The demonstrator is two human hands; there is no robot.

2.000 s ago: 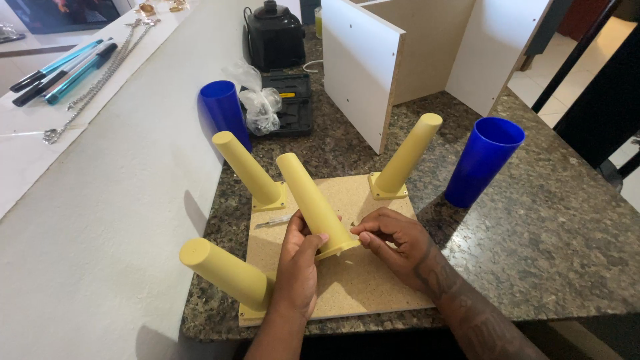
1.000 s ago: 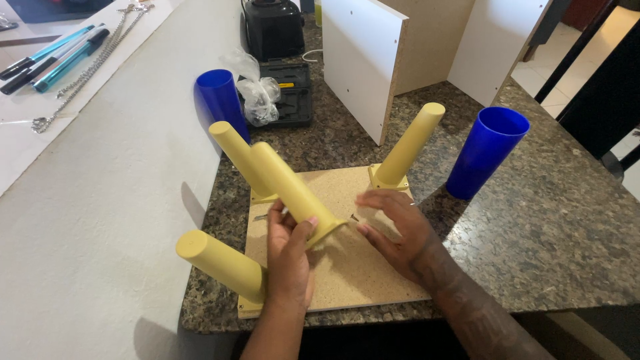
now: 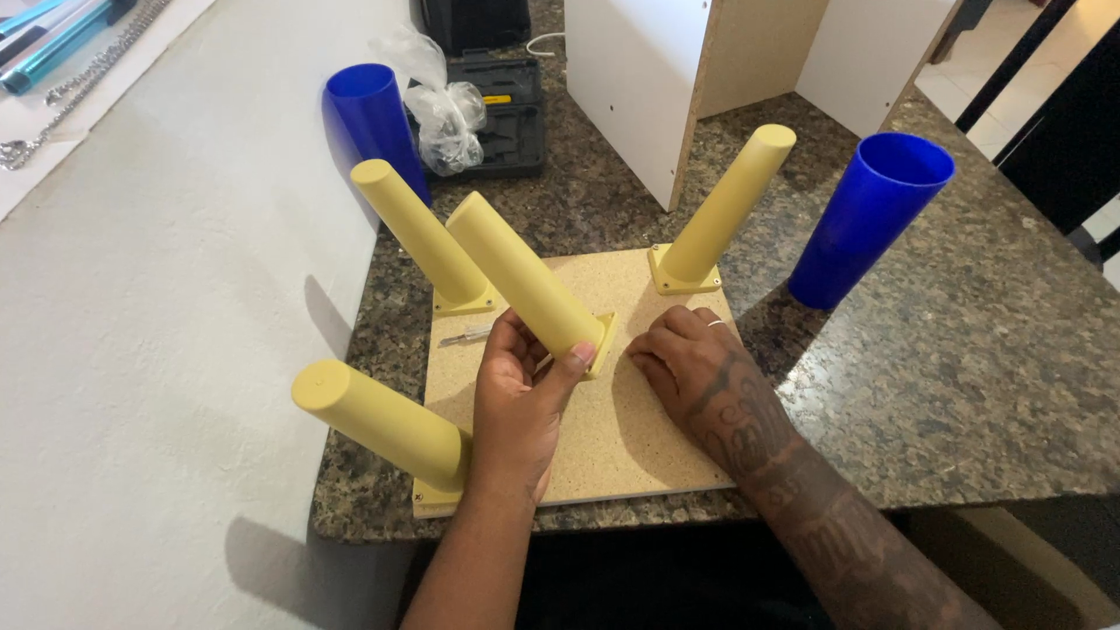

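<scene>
My left hand [image 3: 525, 385] grips a yellow plastic furniture leg [image 3: 525, 271] near its square base, holding it tilted above a particleboard panel [image 3: 639, 437]. Screwed to the panel are other yellow legs: one at the back left [image 3: 420, 236], one at the back right [image 3: 731, 206] and one at the front left [image 3: 385, 429]. My right hand [image 3: 691, 367] is low over the panel's right part, its fingertips drawn together; whether they pinch a small thing cannot be seen. A small metal-tipped item [image 3: 468, 334] lies on the panel, partly behind my left hand.
Blue plastic cups stand at the back left [image 3: 372, 122] and right [image 3: 875, 219] on the granite countertop [image 3: 945, 376]. Behind are clear plastic bags [image 3: 451, 127], an open black tool case [image 3: 516, 131] and a white board cabinet [image 3: 634, 87]. A white wall [image 3: 175, 306] borders the left.
My right hand has moved away from the held leg's base and down toward the panel. A small screw seen near its fingers earlier is out of sight. The left hand still holds the leg.
</scene>
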